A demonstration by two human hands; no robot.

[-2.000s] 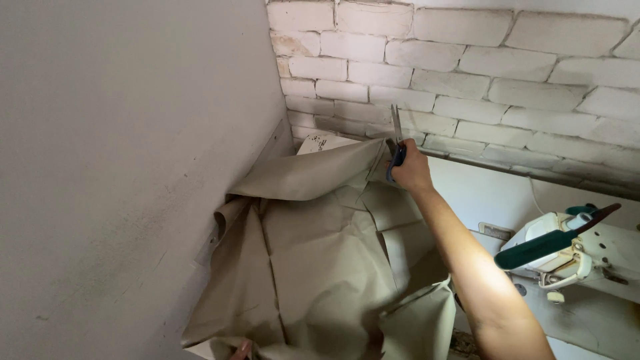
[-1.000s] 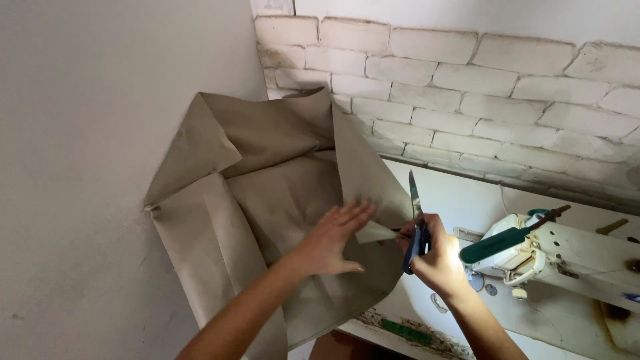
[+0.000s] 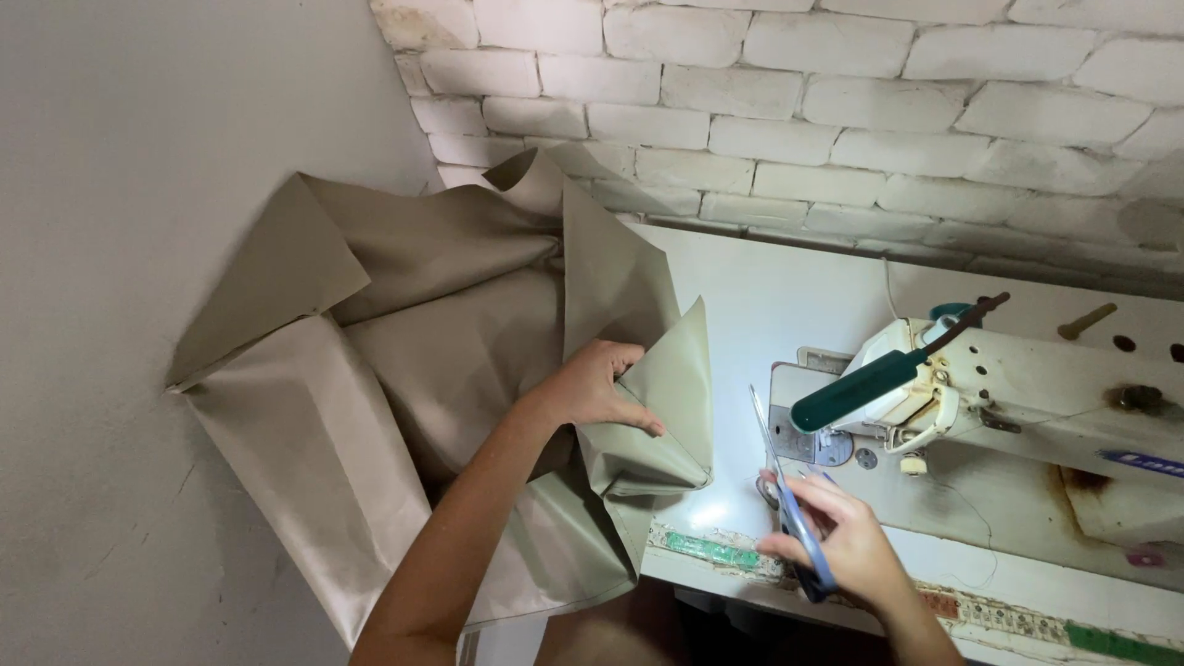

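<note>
A large sewn piece of beige coated fabric [image 3: 462, 342] stands in folds at the left, with raised corner flaps and seams. My left hand [image 3: 606, 393] grips the folded right corner of it, thumb and fingers on either side of the material. To the right, over the table edge, my right hand [image 3: 828, 532] holds scissors with blue handles [image 3: 770, 444], the blades pointing up and away from me. The scissors are apart from the fabric. Beyond them is a white sewing machine [image 3: 934, 379] with a green-handled tool or lamp [image 3: 860, 388] across its head.
The white table [image 3: 731, 277] bears the machine and has a worn measuring tape [image 3: 1008, 618] along its front edge. Behind runs a white brick wall [image 3: 777, 102], and a plain wall [image 3: 185, 111] rises at the left. A bolt-like piece [image 3: 1087, 321] lies behind the machine.
The fabric has been turned and opened out since the first frame. My left hand has come onto its right corner, and my right hand with the scissors has moved away from the fabric.
</note>
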